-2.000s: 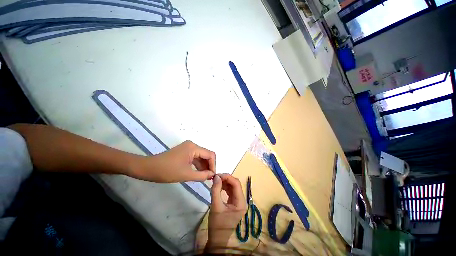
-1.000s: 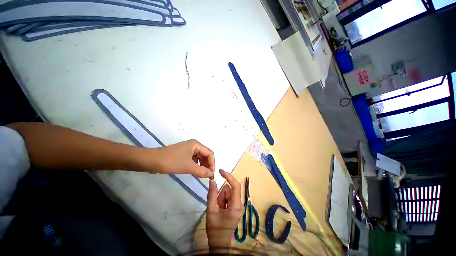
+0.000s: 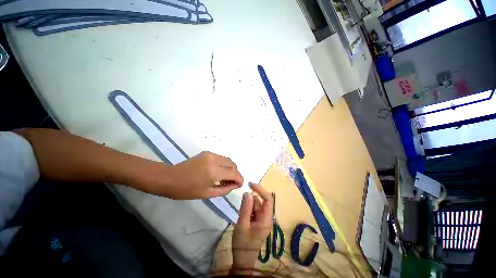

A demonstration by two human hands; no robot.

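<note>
A long navy-edged band piece with a pale centre (image 3: 152, 132) lies slanting on the white surface, its lower part under my left hand. My left hand (image 3: 212, 176) comes in from the left, its thumb and fingertips pinched together above the piece. My right hand (image 3: 253, 225) comes up from the bottom edge, thumb and forefinger raised close to each other, just beside my left fingertips. The hands do not touch. Anything between the fingertips is too small to tell; no needle or thread can be made out there.
Green-handled scissors (image 3: 278, 241) lie partly behind my right hand, beside a C-shaped navy piece (image 3: 294, 244). Dotted navy strips (image 3: 280, 112) (image 3: 315, 209), a crinkled plastic bag (image 3: 285, 162) and a yellow line lie right. Stacked band pieces (image 3: 114, 12) lie far left; loose thread (image 3: 212, 73) lies alone.
My hands have come apart from touching fingertips to a small gap. My left fingertips are closed closer together. The whole view has shifted slightly, moving the table's things a little right.
</note>
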